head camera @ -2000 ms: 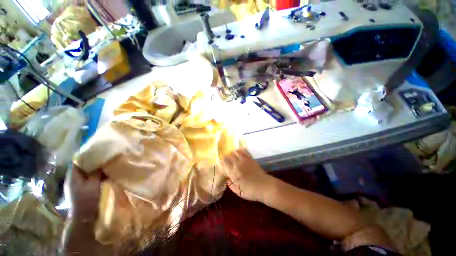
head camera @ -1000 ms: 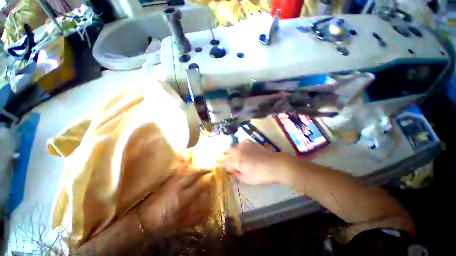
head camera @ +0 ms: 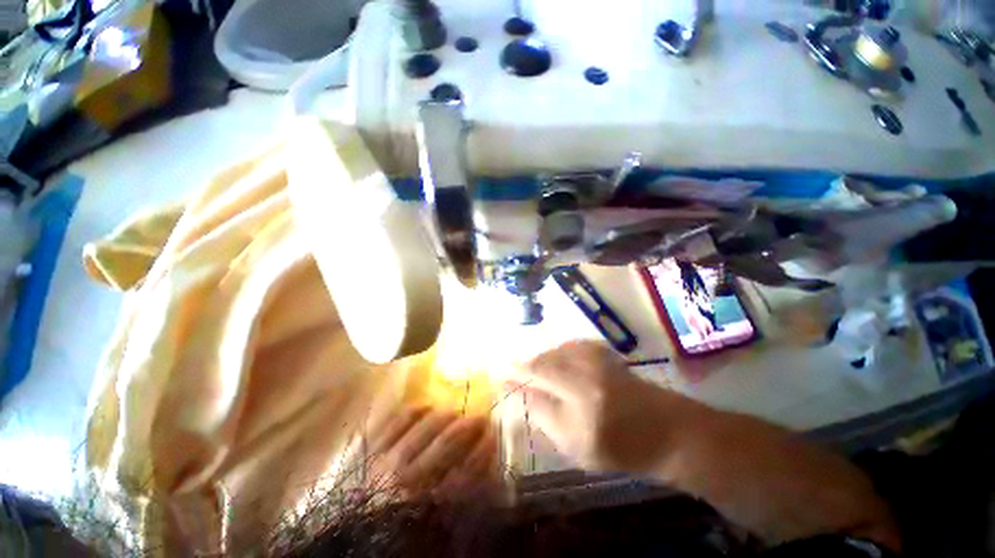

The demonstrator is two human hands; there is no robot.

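The pale yellow fabric (head camera: 251, 360) lies in a large folded heap left of and below the needle. My right hand (head camera: 595, 403) is at its right edge, just below the presser foot (head camera: 529, 300), fingertips closed on the fabric in bright glare. My left hand cannot be made out; a brownish ridged shape at the fabric's lower edge may be it or shaded folds. The cream oval loop (head camera: 366, 251) hangs at the left end of the white sewing machine head (head camera: 698, 109). Glare hides the stitching spot.
Dark thread snips (head camera: 595, 311) lie right of the needle. A red-edged smartphone (head camera: 698, 311) lies under the machine arm, with white crumpled scraps (head camera: 867, 327) and a small parts tray (head camera: 951, 332) further right. A pale bin (head camera: 286, 44) stands behind, a yellow box (head camera: 126, 71) at back left.
The view has moved closer to the needle. The fabric, earlier heaped in front of the table, now spreads beside the needle. My right hand moved up to the needle area. My left hand, earlier at the heap's left, is no longer distinct.
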